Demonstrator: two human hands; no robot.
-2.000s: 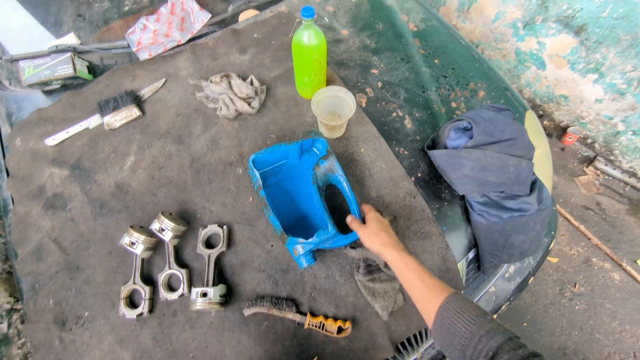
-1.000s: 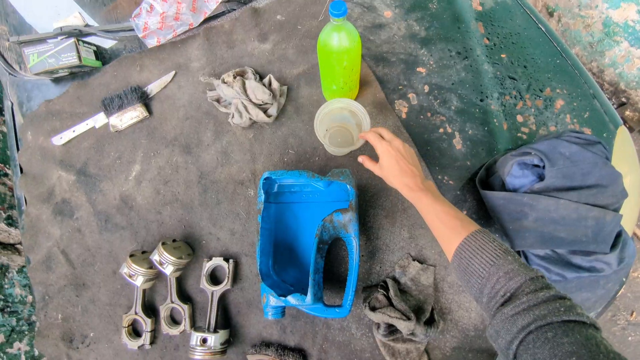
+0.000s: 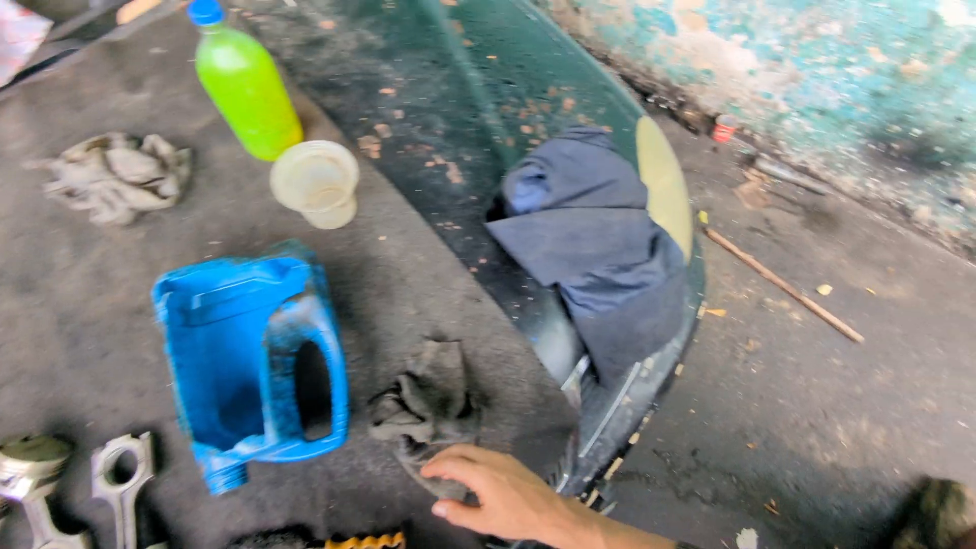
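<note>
My right hand (image 3: 507, 496), thumb and fingers apart, is over the lower end of a dirty grey rag (image 3: 438, 396); whether it touches the cloth I cannot tell. Left of the rag lies a cut-open blue plastic jug (image 3: 221, 366) with its handle towards the rag. Behind the jug stand a translucent plastic cup (image 3: 314, 183) and a bottle of yellow-green liquid (image 3: 248, 95) with a blue cap. At the lower left are a piston (image 3: 34, 465) and a connecting rod (image 3: 123, 488). A wire brush's yellow handle (image 3: 366, 541) shows at the bottom edge. My left hand is out of view.
A second crumpled rag (image 3: 118, 175) lies at the left on the dark mat. Beyond the mat's edge, a dark blue cloth (image 3: 595, 229) is draped on a green car body panel (image 3: 488, 69). A stick (image 3: 781, 282) lies on the ground near the peeling wall (image 3: 839, 84).
My right hand was at the jug's handle, then beside the plastic cup, and is now down by the grey rag. The jug has been turned more upright in view. The view has swung right.
</note>
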